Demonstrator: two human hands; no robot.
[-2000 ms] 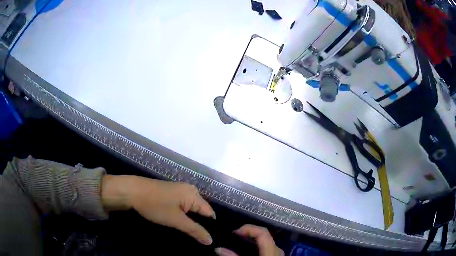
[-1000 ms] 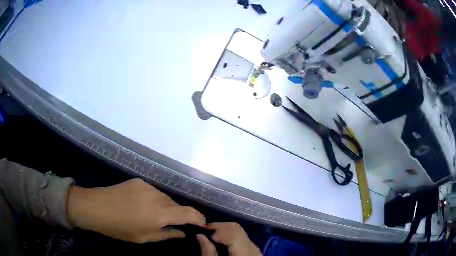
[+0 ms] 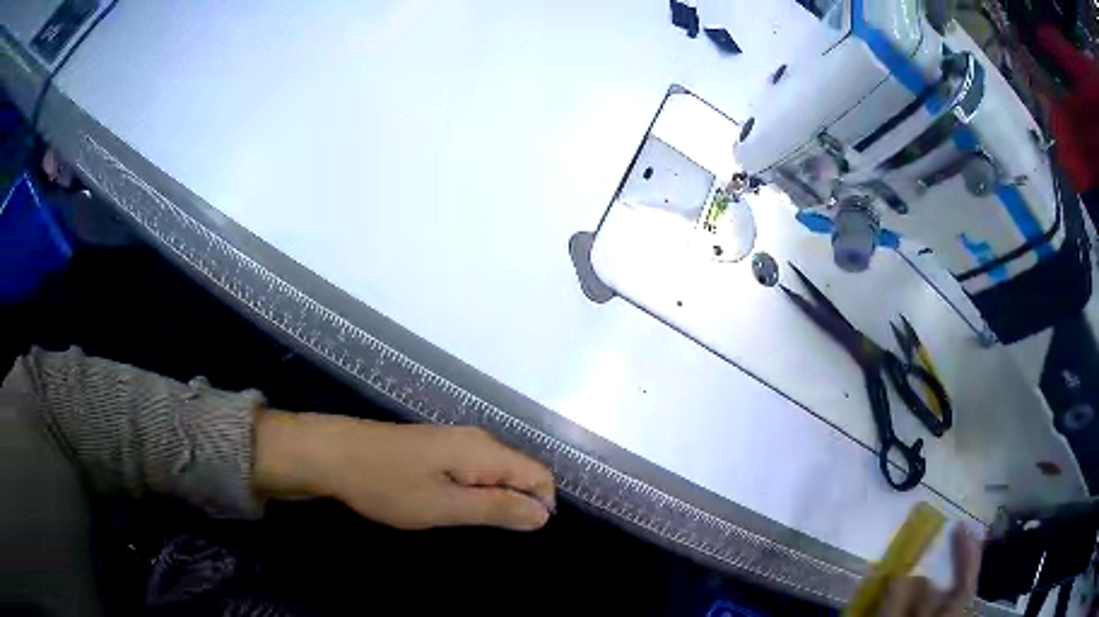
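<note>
Black fabric (image 3: 603, 564) lies below the table's near edge, very dark and hard to outline. My left hand (image 3: 440, 476) is over it, thumb and fingers pinched together at its edge; what lies between the fingertips is barely visible. My right hand (image 3: 928, 593) is at the bottom right, blurred and cut off by the picture's edge. It holds a flat yellow strip (image 3: 894, 557) at the table's near right corner. The white sewing machine (image 3: 904, 133) stands at the upper right, its needle area lit above the needle plate (image 3: 663, 183).
Black shears (image 3: 870, 352) lie open on the table right of the needle, with small yellow-handled snips (image 3: 922, 356) beside them. Small black pieces (image 3: 721, 40) lie at the top. A ruler (image 3: 362, 362) runs along the near edge. A blue bin (image 3: 30, 235) is at far left.
My right hand has moved from beside my left hand to the right corner and taken hold of the yellow strip, which lay beside the shears. The camera view has shifted.
</note>
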